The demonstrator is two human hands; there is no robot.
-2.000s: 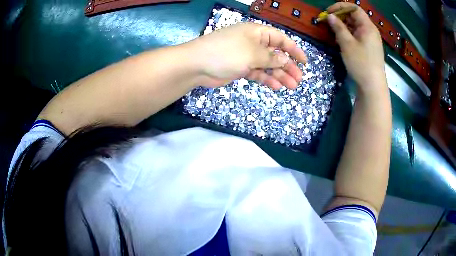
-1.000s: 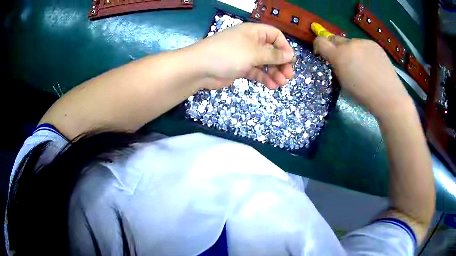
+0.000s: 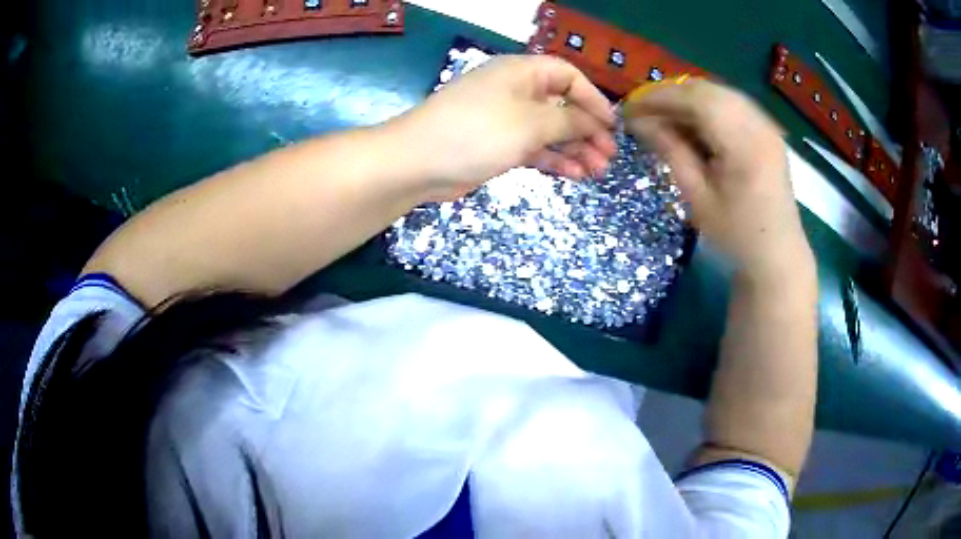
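Note:
The dark-rimmed tray is filled with small silver metal parts. My left hand is above the tray's far part with fingers curled and thumb near the fingertips; whether it pinches a silver part is too small to tell. My right hand, blurred, is over the tray's right side, its fingertips close to my left fingertips. It holds the yellow tool, mostly hidden by the hand. The red-brown panel with dark-edged square openings lies just beyond the tray, partly behind my right hand.
Another red-brown panel lies at the far left, and more narrow ones lie at the right. White strips run along the green surface. A slim dark stick lies near the right edge.
My right hand with the yellow tool has moved from the panel towards my left hand. My left fingers have curled from a more open pose. The panel beyond the tray shows another opening.

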